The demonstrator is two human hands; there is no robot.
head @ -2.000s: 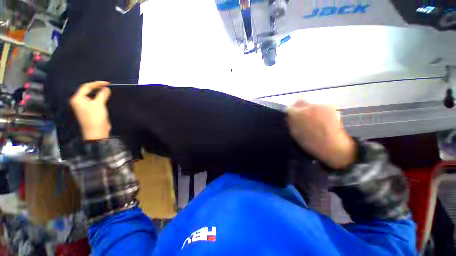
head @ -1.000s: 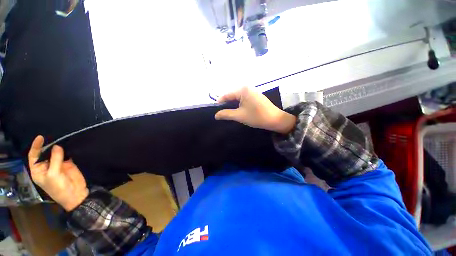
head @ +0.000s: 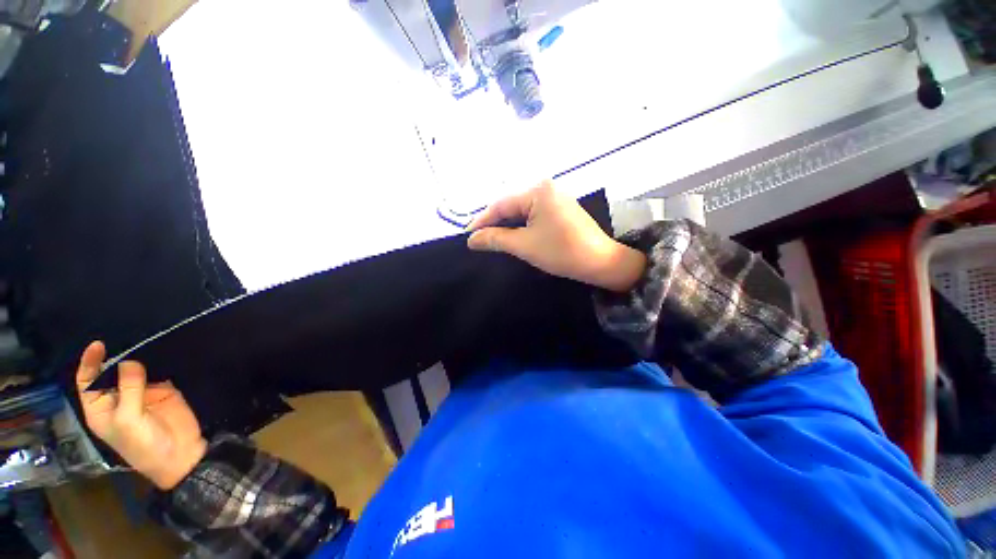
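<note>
A black garment panel point(head: 360, 317) lies along the table's front edge and over my lap, with a thin pale line along its upper edge. My left hand point(head: 140, 415) pinches the panel's edge at the far left between thumb and fingers. My right hand point(head: 544, 235) pinches the same edge near the middle, thumb and forefinger together. The edge runs in a gentle curve between my hands. More black cloth point(head: 98, 175) spreads at the left. The needle and presser foot area point(head: 464, 82) is above my right hand, with no cloth under it.
The white machine table point(head: 295, 131) has a ruler-marked front edge. A dark knob point(head: 929, 87) on a thin rod is at the right. A red basket point(head: 874, 317) and a white perforated basket point(head: 977, 257) holding black cloth stand at the right. Cardboard point(head: 333, 437) is at lower left.
My right hand has moved left along the panel's edge from its right part to the middle. My left hand has moved down and left with its end of the edge. The view has shifted.
</note>
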